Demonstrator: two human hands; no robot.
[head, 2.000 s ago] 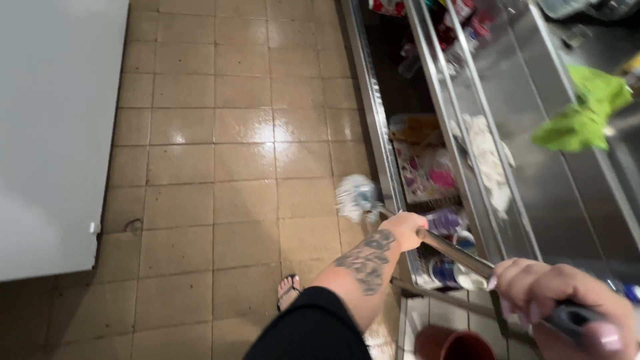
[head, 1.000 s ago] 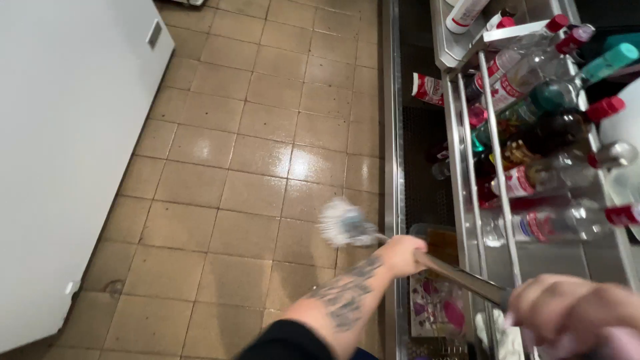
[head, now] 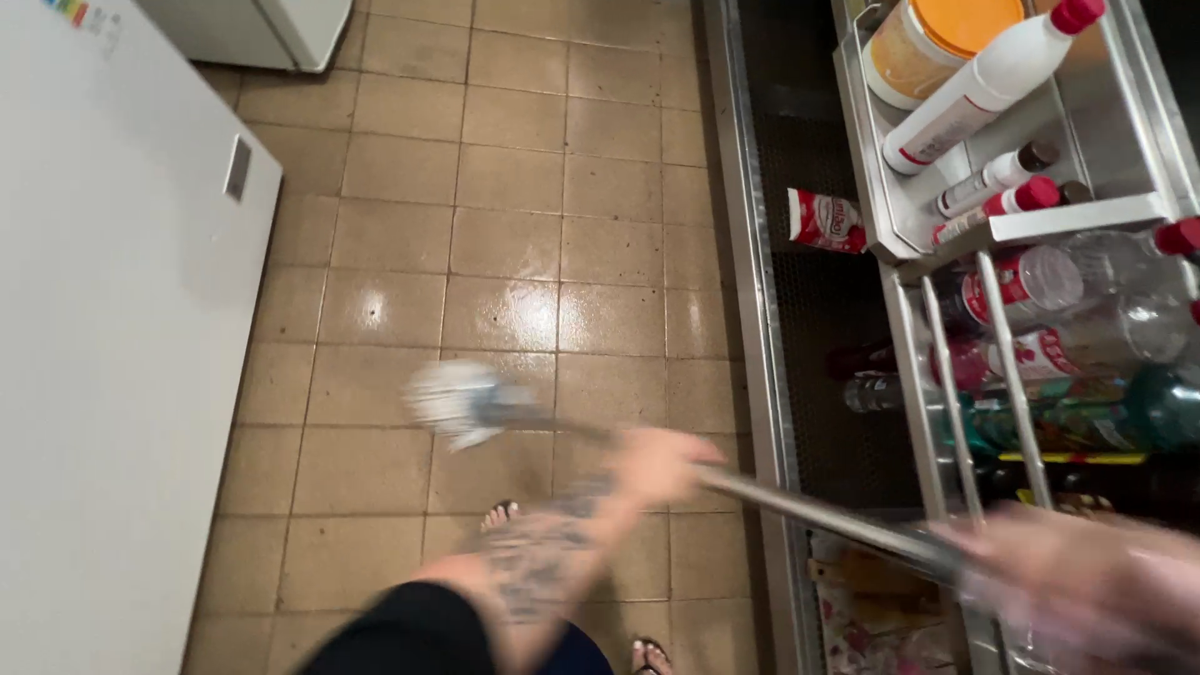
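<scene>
A mop with a metal handle (head: 825,520) slants from the lower right toward the middle of the view. Its white string head (head: 457,398), blurred, lies over the wet tan floor tiles (head: 506,234). My left hand (head: 661,464), on a tattooed forearm with a black sleeve, grips the handle low, near the mop head. Farther up the handle, at the right edge, my right hand (head: 1069,581) is closed around its upper end; it is blurred and partly out of view.
White appliances stand at left, the nearest (head: 122,309) beside the tiles. On the right runs a metal shelving unit (head: 741,281) with several bottles (head: 1106,347), a white squeeze bottle (head: 994,89), an orange-lidded tub (head: 937,47) and a red-and-white packet (head: 827,220). My sandalled feet (head: 649,656) show below.
The mop head has swung left, away from the shelving, with both hands still on the handle. The view has shifted forward along the floor.
</scene>
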